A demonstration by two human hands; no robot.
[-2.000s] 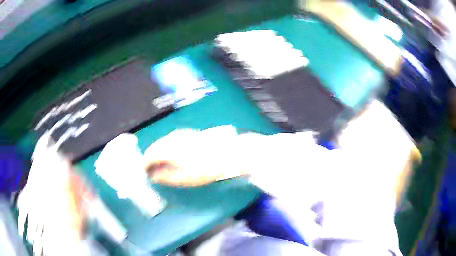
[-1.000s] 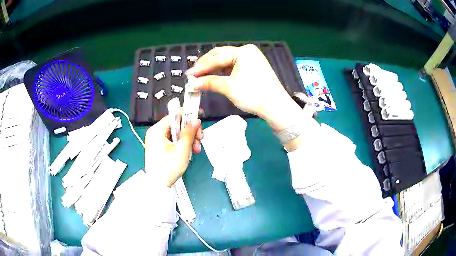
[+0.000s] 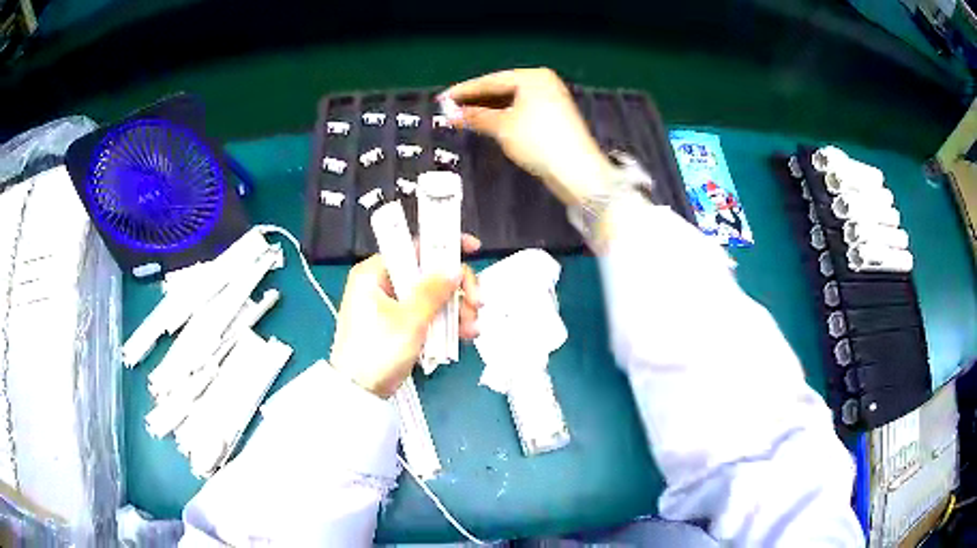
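Observation:
My left hand [image 3: 394, 319] holds white tube housings [image 3: 439, 230] upright at the centre of the mat, their upper ends pointing at the black parts tray [image 3: 514, 203]. My right hand [image 3: 525, 112] is over the tray, thumb and index finger pinched on a tiny white end piece [image 3: 449, 106]. Rows of small white end pieces [image 3: 372, 157] lie in the tray's left half. Loose tube housings [image 3: 209, 359] are piled at the left. How many housings my left hand grips is partly hidden by its fingers.
A blue fan [image 3: 155, 184] stands back left beside a plastic-wrapped white tray [image 3: 48, 353]. A white cord [image 3: 303, 268] curves across the mat. Crumpled white cloth [image 3: 522, 310] lies at centre. A printed packet [image 3: 709, 187] lies right of the parts tray. The black grooved tray [image 3: 876, 332] at right holds several white tubes.
My right hand has moved from the tube tops in my left hand up to the parts tray's end pieces. The view has shifted slightly, so the bench things appear further right.

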